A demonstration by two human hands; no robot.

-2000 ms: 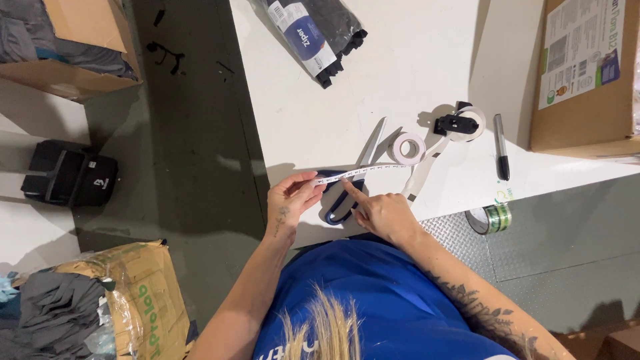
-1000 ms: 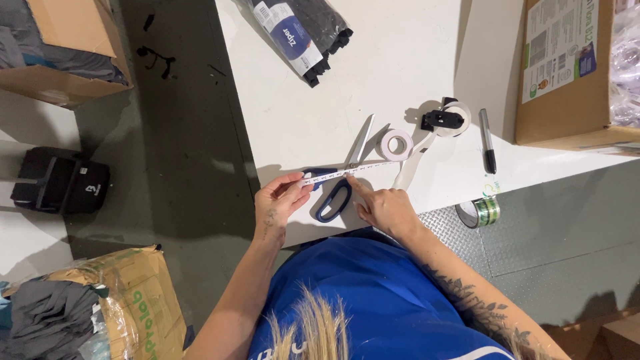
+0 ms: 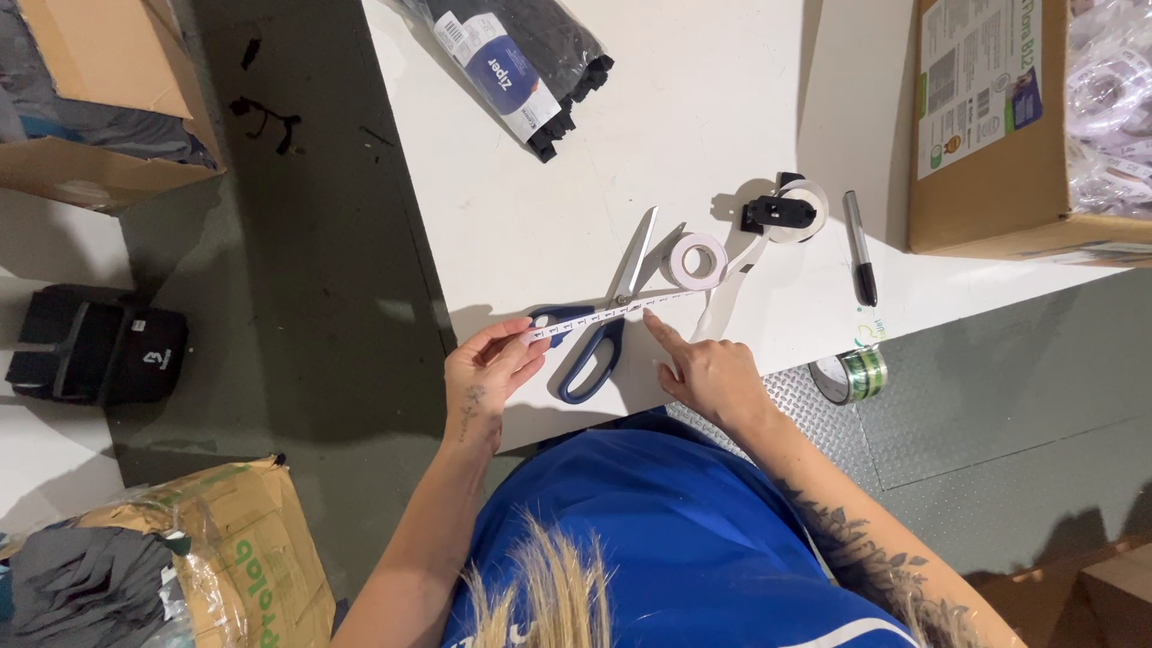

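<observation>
My left hand (image 3: pixel 490 369) pinches the end of a narrow white printed label ribbon (image 3: pixel 589 319) between thumb and fingers. The ribbon stretches right, across the scissors, to a small roll (image 3: pixel 681 261) on the white table. My right hand (image 3: pixel 720 373) points with its index fingertip at the ribbon, other fingers curled, holding nothing that shows. Beneath the ribbon lie scissors with blue handles (image 3: pixel 615 360), blades spread. Behind and right of the small roll, a white tape roll (image 3: pixel 798 225) sits by a black holder (image 3: pixel 781 212), a loose strip trailing from it toward the right hand.
A plastic-wrapped pack of black zippers (image 3: pixel 540 67) lies at the back of the table (image 3: pixel 711 99). A black marker (image 3: pixel 859 247) and a cardboard box (image 3: pixel 990 193) are at the right. Green printed tape (image 3: pixel 850 375) hangs at the front edge. Boxes of dark fabric (image 3: pixel 117 171) stand left.
My right index finger stays at the ribbon while my left hand keeps its end pinched. Across the frames, more of the blue scissor handle comes into sight below the ribbon.
</observation>
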